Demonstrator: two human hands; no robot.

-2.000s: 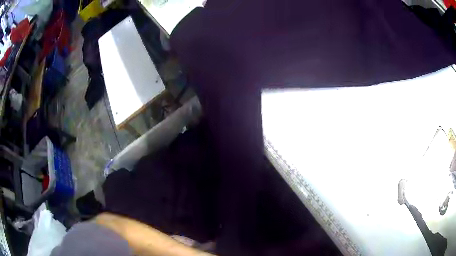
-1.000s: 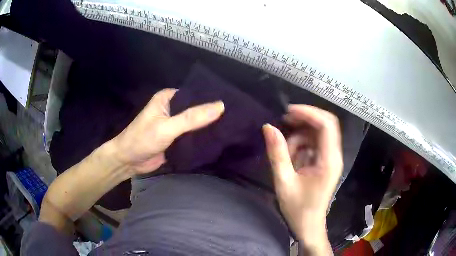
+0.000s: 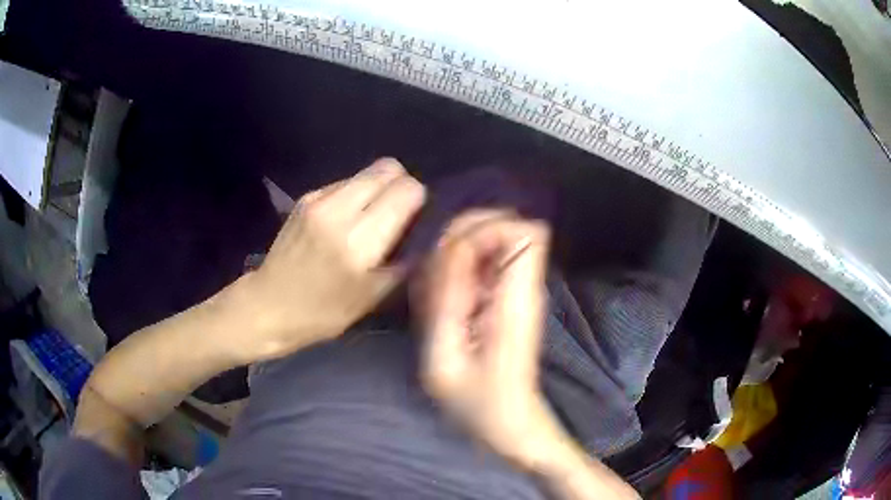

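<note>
A dark purple, near-black garment piece point(image 3: 195, 166) lies over my lap and hangs along the table's front edge. My left hand point(image 3: 347, 244) is closed in a fist on the cloth, left of centre. A small grey pointed piece point(image 3: 278, 195), possibly a snips blade, shows beside that fist. My right hand point(image 3: 484, 303) is blurred and curled just right of it, over the lap. A thin light line shows between its fingers; whether it is a tool cannot be told. The cloth between the hands is bunched, and the fingertips are partly hidden.
The white table edge with its ruler strip point(image 3: 498, 93) crosses the top and right. Red and yellow cloth point(image 3: 752, 415) lies below the table at lower right. A blue and white basket point(image 3: 59, 366) is at lower left, and a white board point(image 3: 24, 132) is at upper left.
My right hand has moved left, close to my left hand. My left hand has closed into a fist on the cloth. The grey pointed piece now shows beside it.
</note>
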